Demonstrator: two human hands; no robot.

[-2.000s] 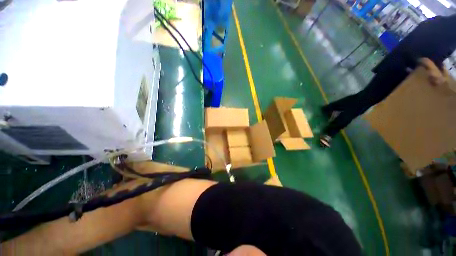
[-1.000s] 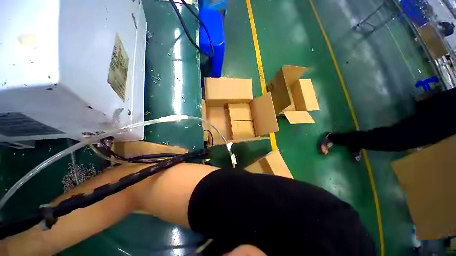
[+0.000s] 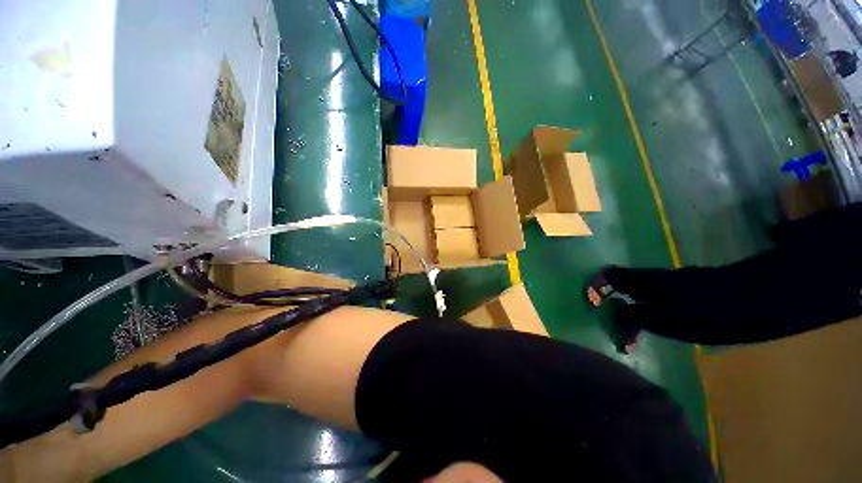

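Neither of my hands is in view. A bare forearm in a short black sleeve runs from the bottom right to the left edge, where it is cut off before the hand. A thick wrapped black cable bundle [image 3: 236,332] crosses over this forearm. A clear hose [image 3: 331,220] curves above it from the left edge to a white fitting. A large white screw feeder [image 3: 180,123] stands at the upper left. Small silver screws [image 3: 142,325] lie piled below it, beside the arm. A small patch of skin shows at the bottom edge; I cannot tell what part it is.
The glossy green bench surface [image 3: 312,141] runs beside the feeder, with a brown cardboard piece [image 3: 274,280] by the arm. Open cartons [image 3: 430,170] stand on the floor beyond, near a blue object [image 3: 404,85]. A person in dark clothes [image 3: 737,297] is at right, beside a large cardboard sheet [image 3: 794,406].
Over two seconds the view has shifted, so the feeder and cartons sit higher. In the last second, the person's legs and the cardboard sheet have moved left and down. The forearm is nearly unchanged.
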